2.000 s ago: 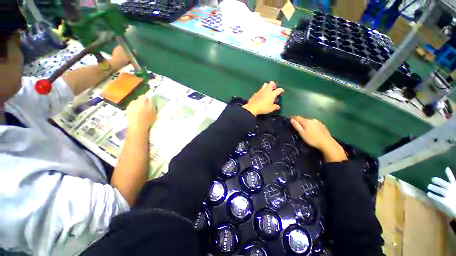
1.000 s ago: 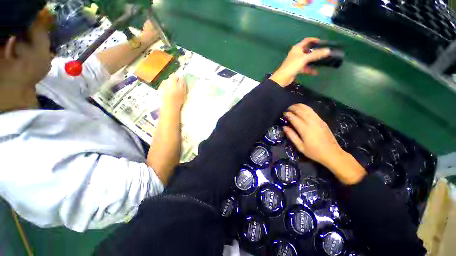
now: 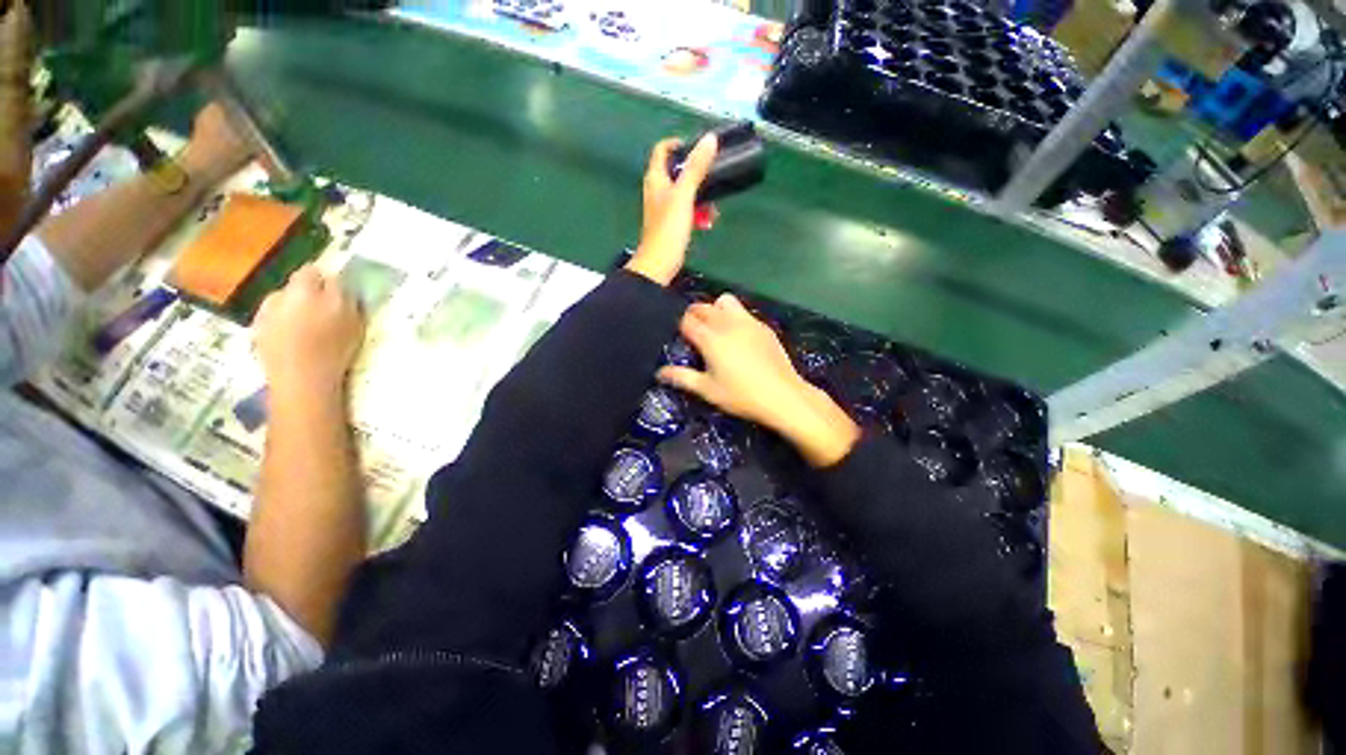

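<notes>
My left hand (image 3: 675,211) is over the green belt beyond the tray, shut on a black cylindrical unit (image 3: 734,162) held sideways; a small red spot shows just below it. My right hand (image 3: 760,375) is low over the upper left part of the shiny black pocketed tray (image 3: 805,583), thumb and fingers apart; what lies under its fingertips is hidden. Round black units with pale lettering (image 3: 676,590) fill rows at the tray's left and near side. The tray's right part is dark, and my right sleeve covers much of it.
The green conveyor belt (image 3: 487,148) runs across beyond the tray. At left, a neighbour's hand (image 3: 307,332) rests on newspaper (image 3: 428,317) beside an orange-brown block (image 3: 236,248) and a green press. Stacked black trays (image 3: 930,89) stand across the belt. A white frame post and cardboard (image 3: 1181,620) are at right.
My left hand moved from the tray's far edge out over the belt and took hold of the black unit. My right hand moved from the far edge to the tray's upper left. The camera view shifted.
</notes>
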